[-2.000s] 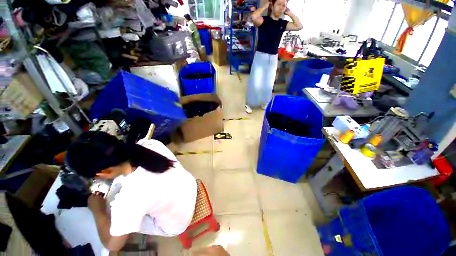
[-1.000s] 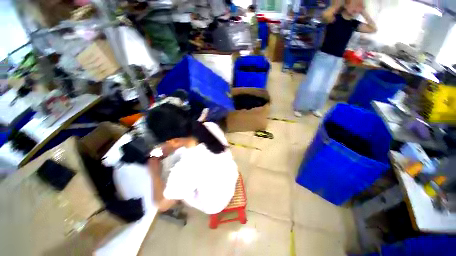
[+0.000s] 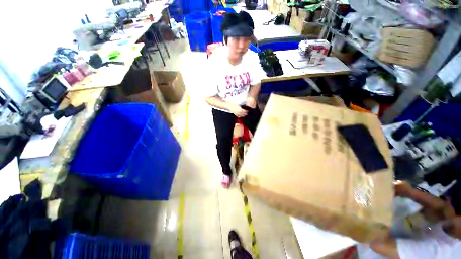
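Neither of my hands is in view. Nearest in front of me, a large closed cardboard carton [image 3: 303, 167] stands tilted in the picture at centre right, with printed lettering and shiny tape. A flat black piece [image 3: 363, 147] lies on its top. The bare arms [image 3: 422, 200] at the lower right belong to a worker in a white shirt, cut off by the edge. A dark shoe [image 3: 234, 241] shows at the bottom centre.
A seated person [image 3: 236, 83] in a white lettered shirt and dark visor faces me beyond the carton. A large blue bin [image 3: 151, 157] stands left of the yellow-lined aisle. A blue crate [image 3: 101, 248] and dark cloth [image 3: 25, 227] are lower left. Shelves [image 3: 354, 45] stand upper right.
The view has swung left. The seated worker has moved from the left to the lower right edge, the carton is now large in view, and the standing person is out of the picture.
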